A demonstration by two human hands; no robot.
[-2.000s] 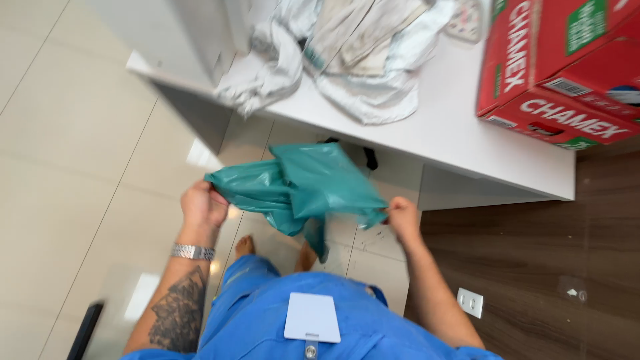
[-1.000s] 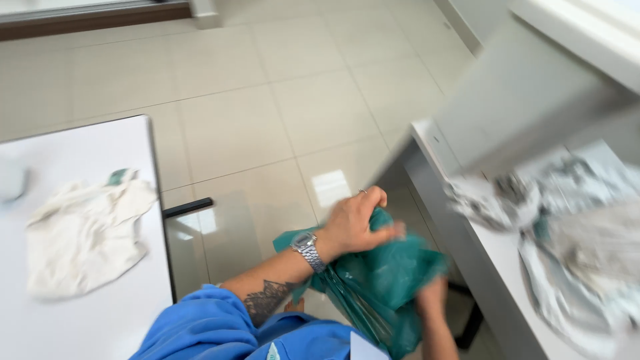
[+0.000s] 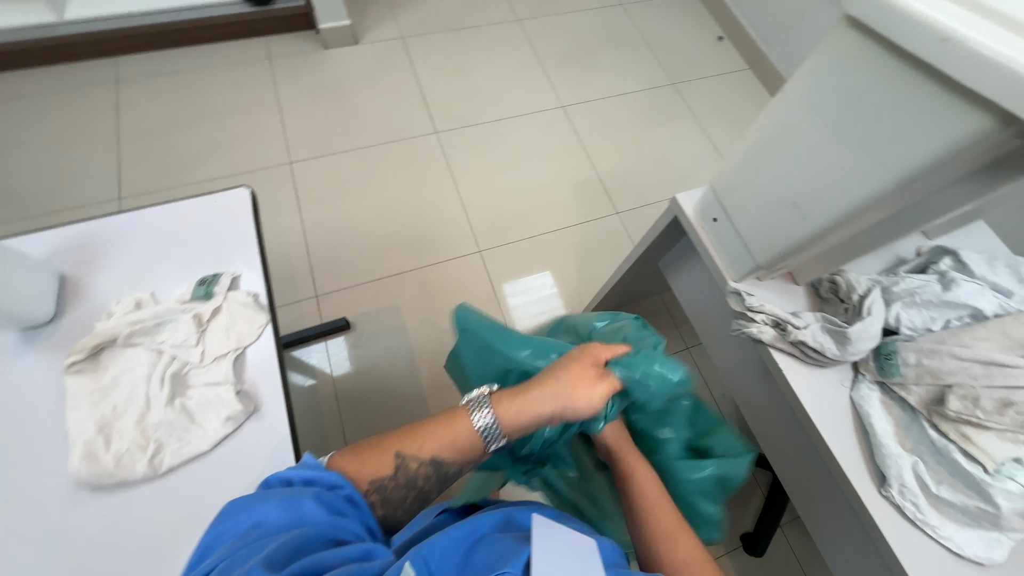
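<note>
A green plastic bag hangs crumpled in front of my body, above the tiled floor. My left hand, with a metal watch on its wrist, grips the bunched plastic near the bag's middle. Just below it, my right hand is mostly hidden by the plastic and the left hand; its fingers do not show. The bag's right part is blurred. On the white table at the left lies a crumpled off-white cloth. Several grey and white cloths lie heaped on the white desk at the right.
The white table has a dark edge, with a black foot jutting onto the floor. A white container stands at its far left. The white desk has an upright panel. A black wheeled base is below right.
The bag was stretched between my two hands; now it is bunched, with the hands close together. The view has swung so that the left table shows.
</note>
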